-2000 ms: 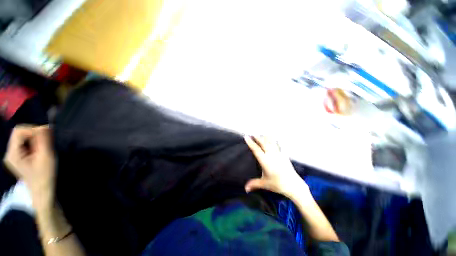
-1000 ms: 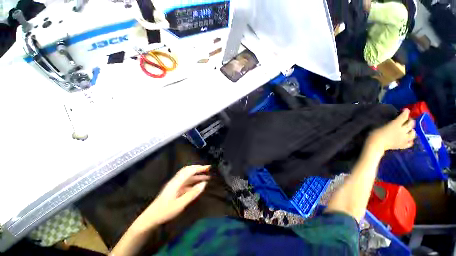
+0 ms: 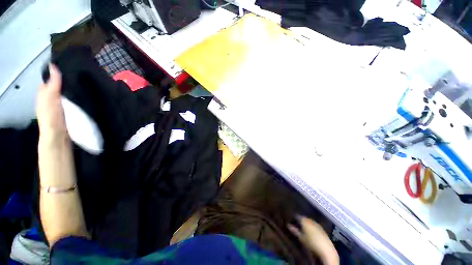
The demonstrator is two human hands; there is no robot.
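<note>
A large bundle of black garments (image 3: 171, 181) with several curved white patches lies at the left, beside the table. My left hand (image 3: 50, 98) is raised at the far left with black cloth at its fingertips and a white patch (image 3: 83, 127) beside it; the fingers are blurred and partly hidden. Dark brownish-black cloth (image 3: 243, 222) lies over the lap at the bottom centre. My right hand (image 3: 312, 237) is at the bottom, near the table's front edge, at the right side of this cloth; it is blurred, and its grip is unclear.
The white table (image 3: 290, 119) holds a yellow board (image 3: 238, 52), dark cloth (image 3: 336, 20) at the back, and a JACK sewing machine (image 3: 440, 150) at the right. Red and orange-yellow handled scissors (image 3: 420, 183) and a thin dark stick (image 3: 410, 211) lie by the machine.
The view has swung from the crates at the right to the garment bundle at the left. My right hand is off the black cloth it held over the crate. My left hand has moved to the far left.
</note>
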